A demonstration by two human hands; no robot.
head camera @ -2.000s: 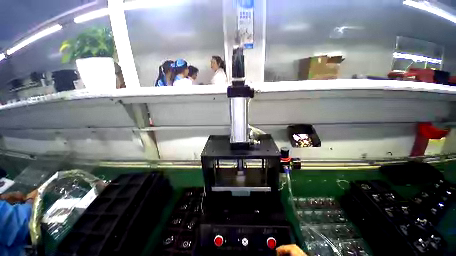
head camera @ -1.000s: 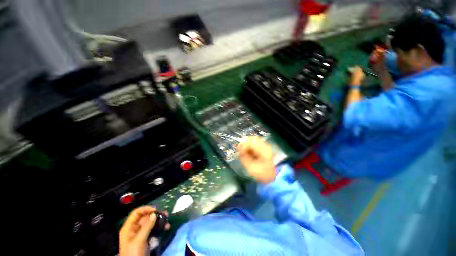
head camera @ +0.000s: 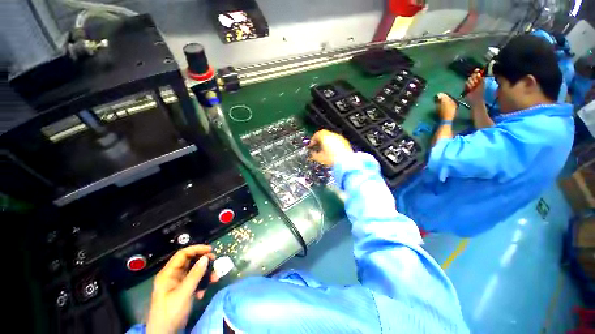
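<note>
My left hand (head camera: 177, 285) is at the lower left, in front of the press panel, with a small black unit (head camera: 207, 274) in its fingertips, partly hidden by the fingers. My right hand (head camera: 331, 149) reaches over the clear blister tray (head camera: 277, 153), fingertips bent down at its far right part. Whether the fingertips grip a part cannot be told. The tray pockets hold shiny parts. Small gold and pale bits (head camera: 240, 240) lie scattered on the green bench mat, beside a white patch (head camera: 223, 266).
The black press (head camera: 147, 189) with red buttons stands left. An air regulator (head camera: 201, 75) and looping hose are beside it. Stacked black trays (head camera: 365, 121) stand beyond my right hand. A parts bin (head camera: 240, 23) is at the back. A person in blue (head camera: 496, 150) works at right.
My right hand has moved from the near edge of the clear tray to its far right part. My left hand stays near the panel with the black unit. The view has steadied and shifted slightly.
</note>
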